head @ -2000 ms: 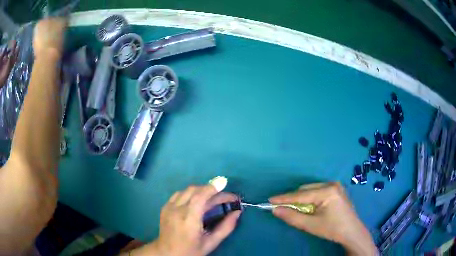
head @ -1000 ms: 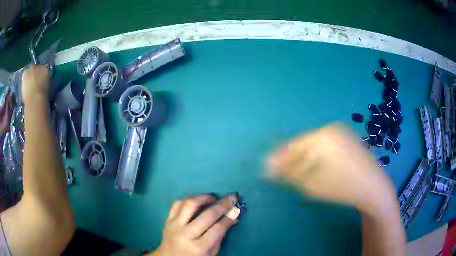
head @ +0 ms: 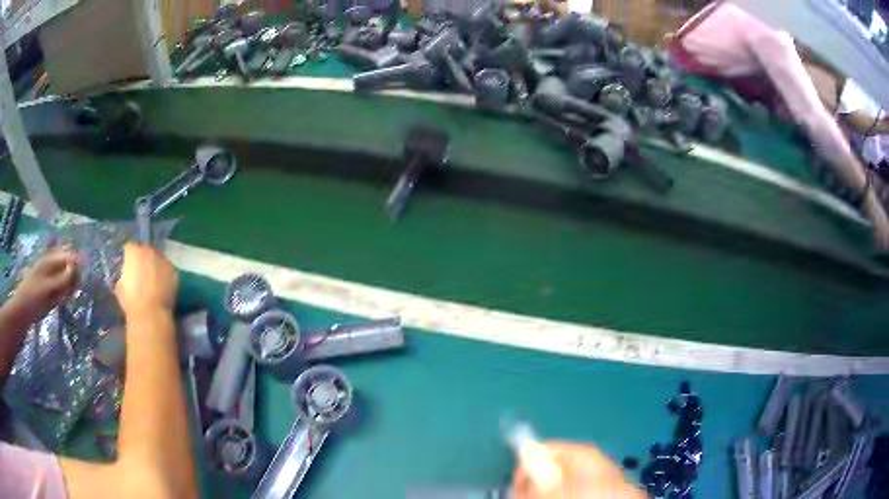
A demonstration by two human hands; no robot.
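One hand (head: 575,475), which looks like my right hand, is cut off by the bottom edge and blurred. A small pale, blurred thing shows at its fingertips; I cannot tell what it is or whether it is gripped. My left hand is not in view. Left of the hand, a grey fan body (head: 322,395) lies with its open handle toward the bottom edge. More grey fan bodies (head: 275,337) lie behind it. Small black caps (head: 673,458) lie in a loose pile right of the hand, partly cut off below.
Grey handle covers (head: 804,429) lie at the right. A neighbour's arms (head: 151,380) reach over a clear plastic bag (head: 58,361) at the left, one hand at a fan body. The white rail (head: 546,326) borders the green belt (head: 458,253). Many grey bodies (head: 487,88) and a pink-sleeved person are beyond.
The view has tilted up, bringing the belt and far bench in. My left hand has left the picture. My right hand now shows only at the bottom edge.
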